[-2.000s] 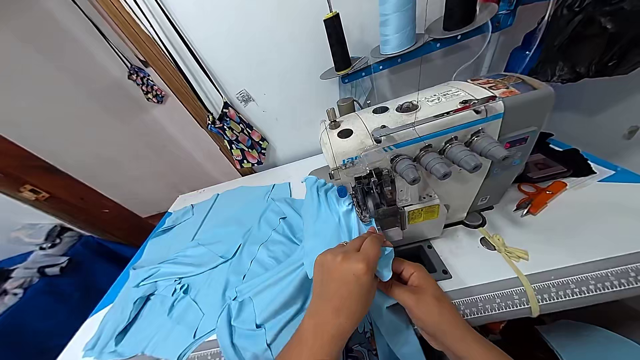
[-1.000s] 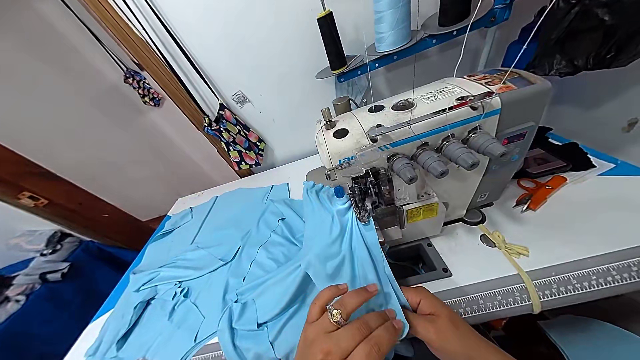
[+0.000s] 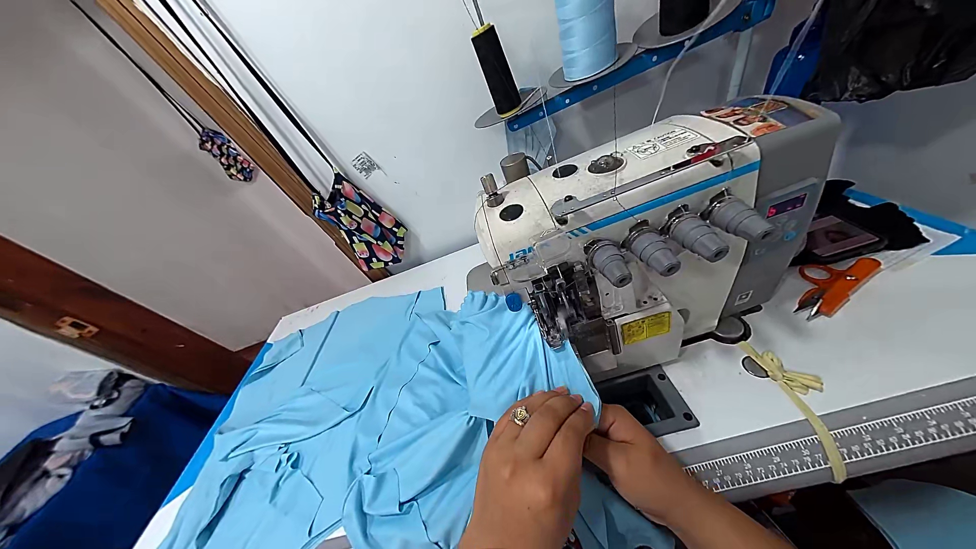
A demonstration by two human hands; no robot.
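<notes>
A light blue knit fabric piece (image 3: 396,396) spreads over the left of the white table and runs under the presser foot area of a white and grey overlock sewing machine (image 3: 648,221). My left hand (image 3: 537,457), with a ring on one finger, lies on the fabric just in front of the needle area, fingers bent over its right edge. My right hand (image 3: 640,465) pinches that edge beside it, close to the table's front. The fingertips of my right hand are partly hidden by fabric.
Orange thread snips (image 3: 839,288) and a dark phone (image 3: 839,235) lie right of the machine. A yellow tie (image 3: 808,412) crosses the measuring tape (image 3: 846,442) on the front edge. Thread cones, one light blue (image 3: 585,38), stand behind.
Two seconds ago both hands were close to the needle area; one second ago they were lower along the fabric. Now they hold its edge slightly nearer the machine.
</notes>
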